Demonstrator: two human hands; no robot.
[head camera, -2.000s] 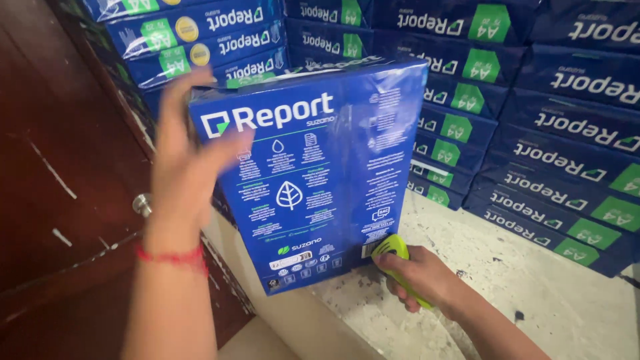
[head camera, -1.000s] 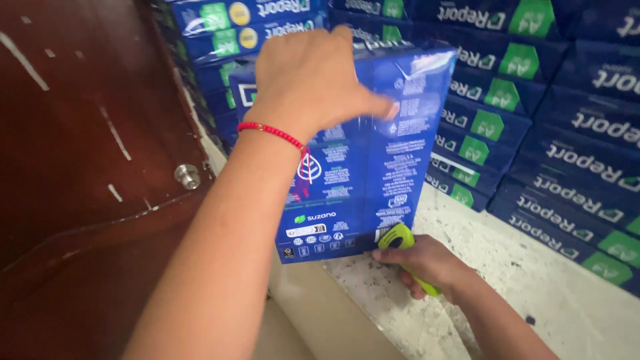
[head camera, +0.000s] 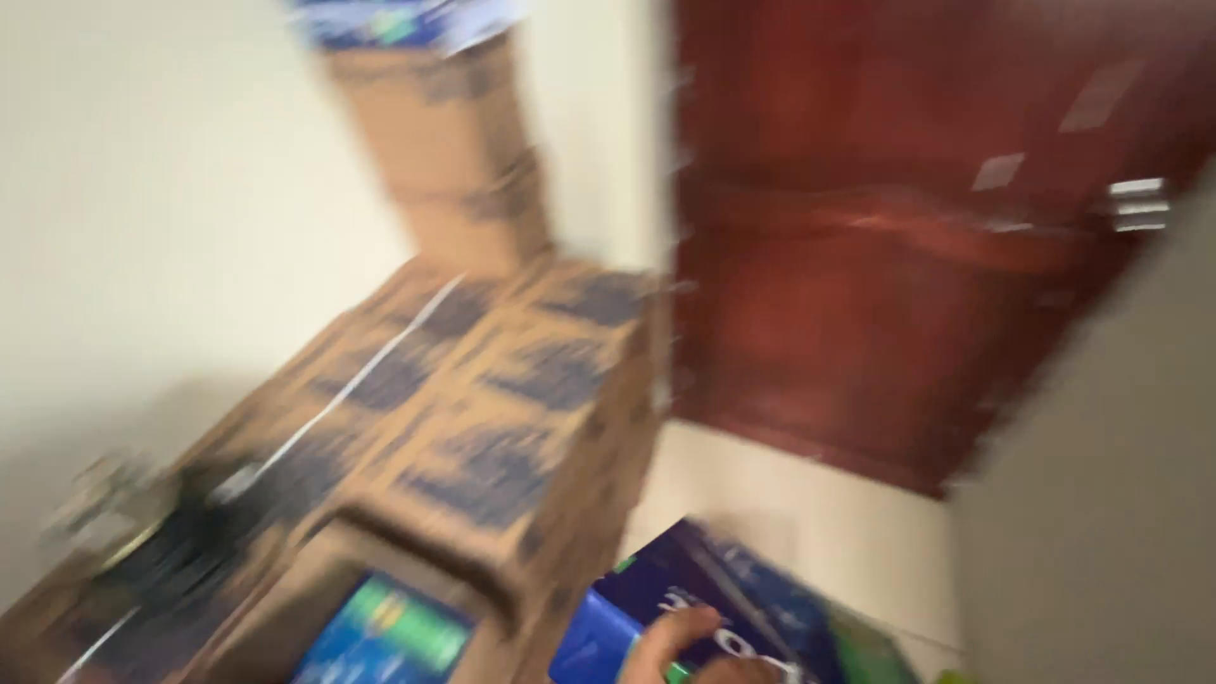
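In the blurred head view, a blue ream of Report paper (head camera: 703, 589) is at the lower middle, tilted. The fingers of a hand, likely my left hand (head camera: 689, 646), lie bent over its near side, gripping it. Right of them, a small yellow-green bit (head camera: 950, 676) shows at the bottom edge, perhaps the cutter; my right hand is out of view. Left of the ream, an open cardboard box (head camera: 275, 608) has a blue and green pack (head camera: 389, 632) inside.
Printed cardboard boxes (head camera: 475, 465) form a long block at left, with a white strap (head camera: 361, 370) across. Stacked cartons (head camera: 437, 142) rise behind, blue packs (head camera: 380, 24) on top. A dark coiled thing (head camera: 180, 560) lies at left. A red-brown door (head camera: 883, 285) stands at right.
The view has swung from the stacked reams to the boxes and door. The ream has moved along with my left hand. My right hand has left the view.
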